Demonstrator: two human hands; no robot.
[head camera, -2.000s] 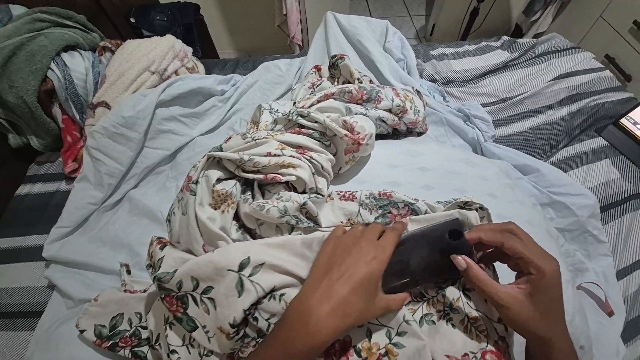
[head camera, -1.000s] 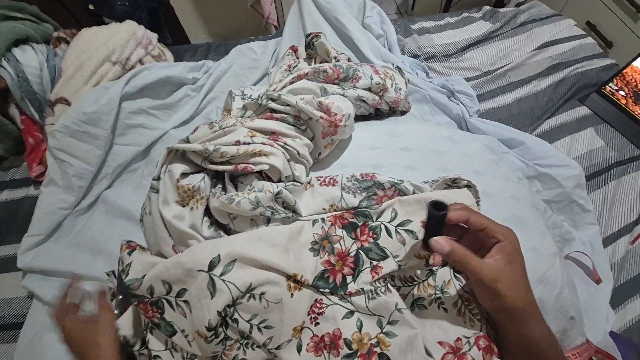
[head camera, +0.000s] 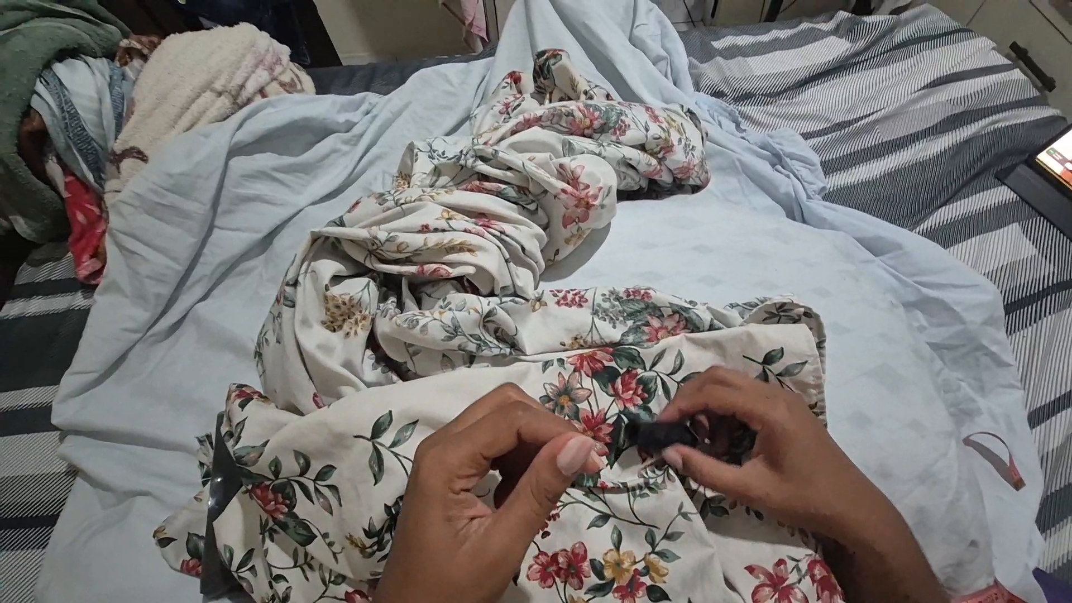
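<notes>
My right hand grips a small black cylinder, perhaps a thread spool, between thumb and fingers. Just left of it, my left hand has its thumb and index fingertip pinched together; whether something thin is between them cannot be told. Both hands are over a cream floral cloth, which lies bunched and twisted away toward the far side. At the cloth's left end lies a dark, shiny flat piece, partly cut off by the view's lower edge.
A light blue sheet lies under the floral cloth on a striped bedcover. Piled towels and fabrics, including a beige towel, sit at the far left. A device with a lit screen is at the right edge. A thin reddish strip lies at right.
Two seconds ago both hands held a dark flat object; the left hand then moved to the left and is now back beside the right. The dark piece now lies at left.
</notes>
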